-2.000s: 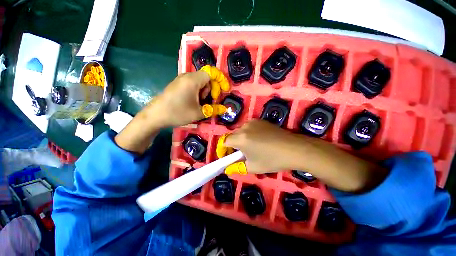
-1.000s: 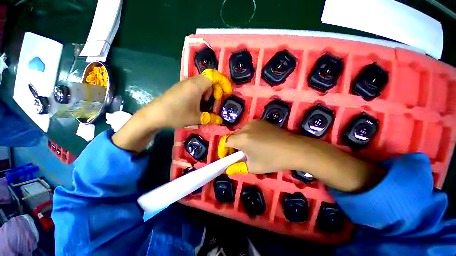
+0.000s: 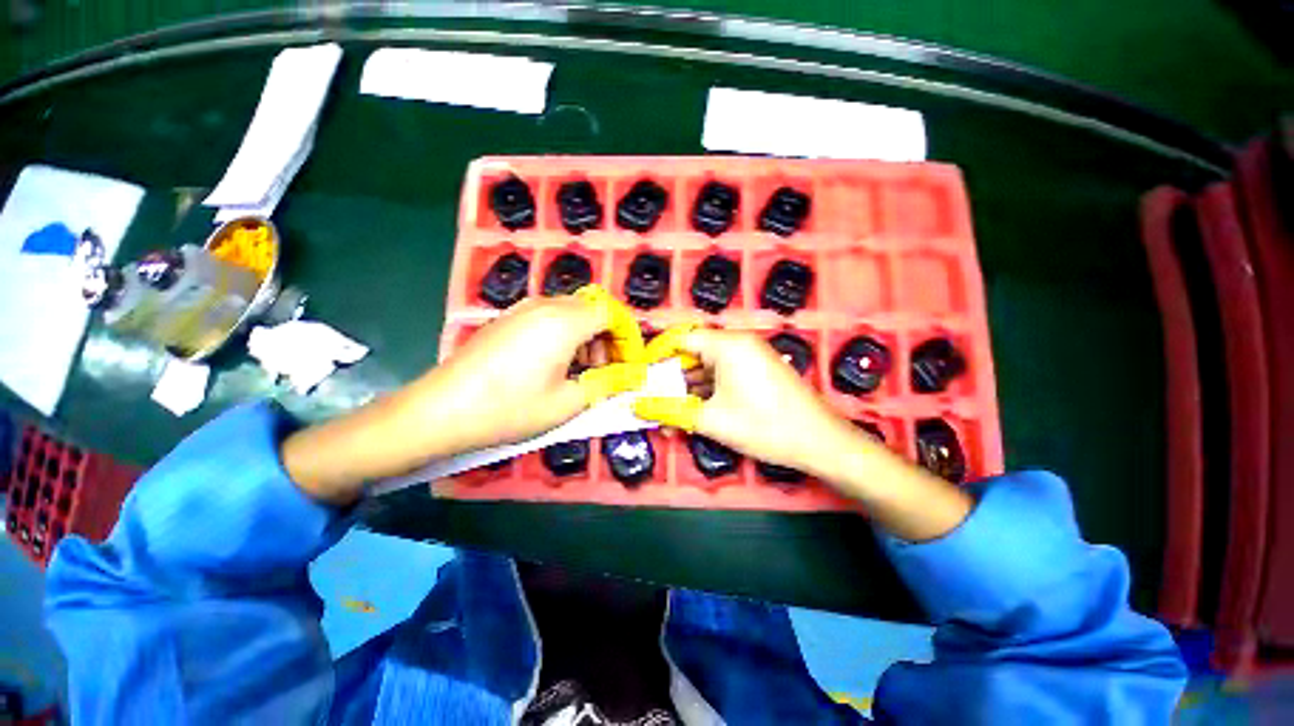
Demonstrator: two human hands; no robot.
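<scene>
My left hand (image 3: 532, 372) and my right hand (image 3: 759, 400), both with yellow finger cots, meet fingertip to fingertip over the front middle of the salmon-pink foam tray (image 3: 894, 244). My right fingers grip a white folded wipe (image 3: 613, 416), which runs left beneath my left hand and forearm. My left fingers are curled; whether they hold a part is hidden. Black glossy watch cases (image 3: 717, 281) sit in the tray's pockets, in rows. Several pockets at the back right are empty.
White paper strips (image 3: 813, 125) lie behind the tray. At left are a steel bowl (image 3: 270, 291) with yellow finger cots, bottles (image 3: 168, 294), a white sheet (image 3: 43, 326) and crumpled wipes (image 3: 305, 352). Dark red foam trays (image 3: 1232, 397) stand at right.
The view has shifted and shows more of the bench, with the tray smaller. My hands, apart before, have come together, and the wipe is now at my left fingers.
</scene>
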